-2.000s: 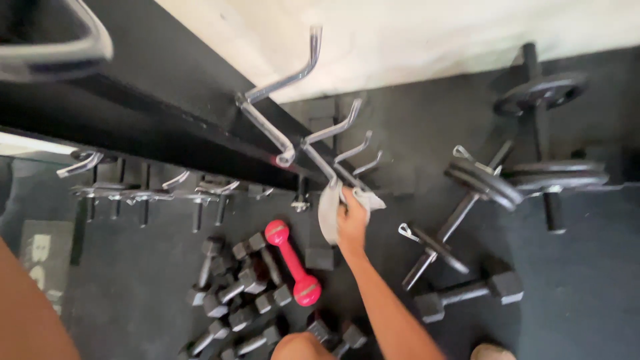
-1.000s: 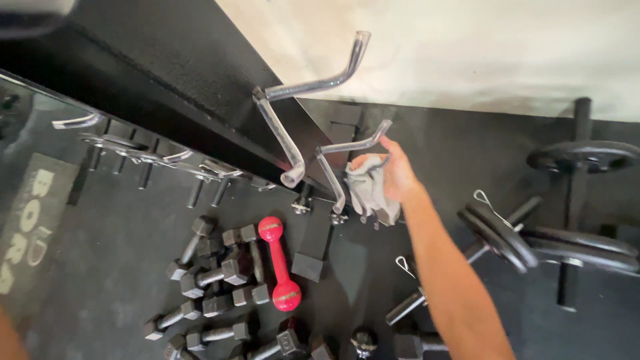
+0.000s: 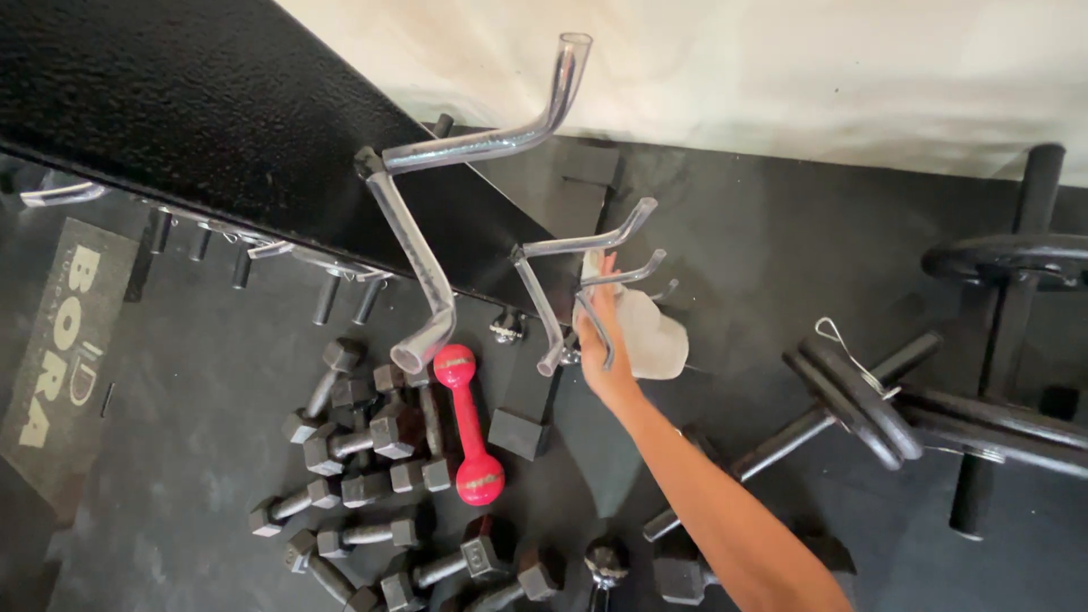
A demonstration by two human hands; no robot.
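My right hand (image 3: 605, 340) reaches low beside the black metal upright (image 3: 255, 127) of a rack, its fingers partly hidden behind the lower hooks. A pale cloth (image 3: 650, 336) hangs at the hand, against the palm side and the upright. Clear-sleeved metal hooks stick out in pairs from the upright; the nearest pair (image 3: 484, 144) is well above the hand, and a smaller pair (image 3: 586, 242) is right beside it. My left hand is out of view.
Several hex dumbbells (image 3: 365, 533) and a red dumbbell (image 3: 467, 425) lie on the dark floor. At the right are a loaded short bar (image 3: 850, 399) and a plate stand (image 3: 1011, 314). A pale wall (image 3: 765, 76) rises behind. The rack's foot (image 3: 518, 433) juts out below.
My right hand, with the cloth, has moved from an upper hook down to the lower hooks along the upright. The view has shifted.
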